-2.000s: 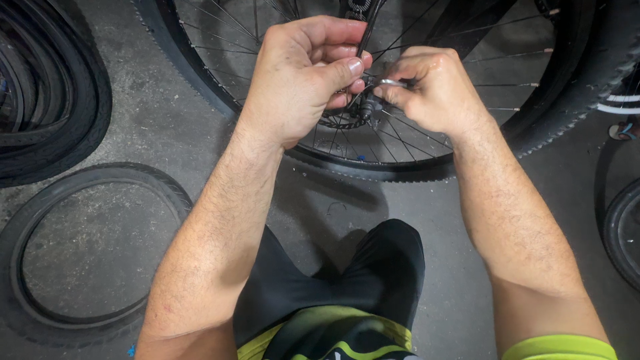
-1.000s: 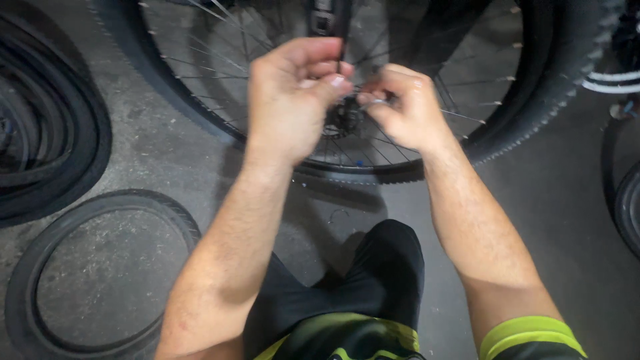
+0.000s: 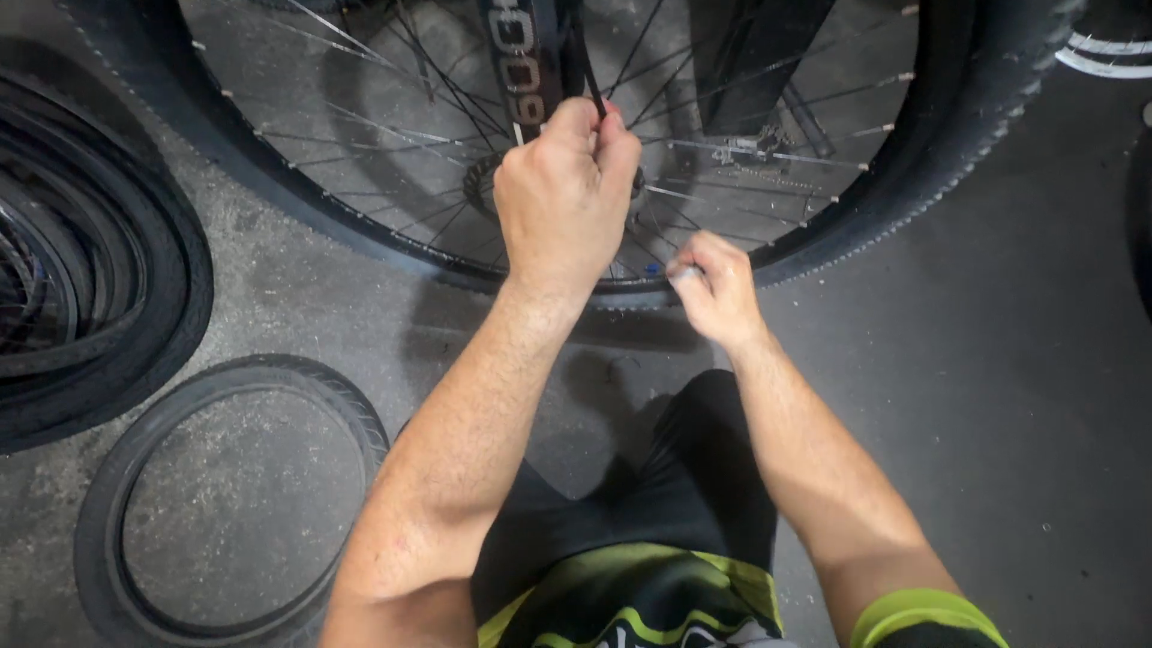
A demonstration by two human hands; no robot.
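Observation:
A bicycle wheel with a knobbly black tire [image 3: 360,236] fills the upper part of the view, with a dark fork leg [image 3: 526,63] bearing writing in front of its spokes. My left hand [image 3: 571,184] is at the lower end of the fork, its thumb and fingertips closed on a thin black cable [image 3: 594,85]. A brake disc [image 3: 483,184] shows partly behind that hand. Near the bottom of the rim, my right hand [image 3: 715,283] is curled around a small pale object that is blurred; what it is I cannot tell.
On the floor at the lower left lies a loose bicycle tire [image 3: 99,540], beside a pile of black tires [image 3: 171,297] at the left edge. Behind the spokes, a rear derailleur [image 3: 747,148] and chain are visible. Part of a pale rim [image 3: 1102,63] shows at the top right.
My right hand has moved away from my left hand, down and to the right, toward the bottom of the rim. My left hand has turned and stays near the fork end.

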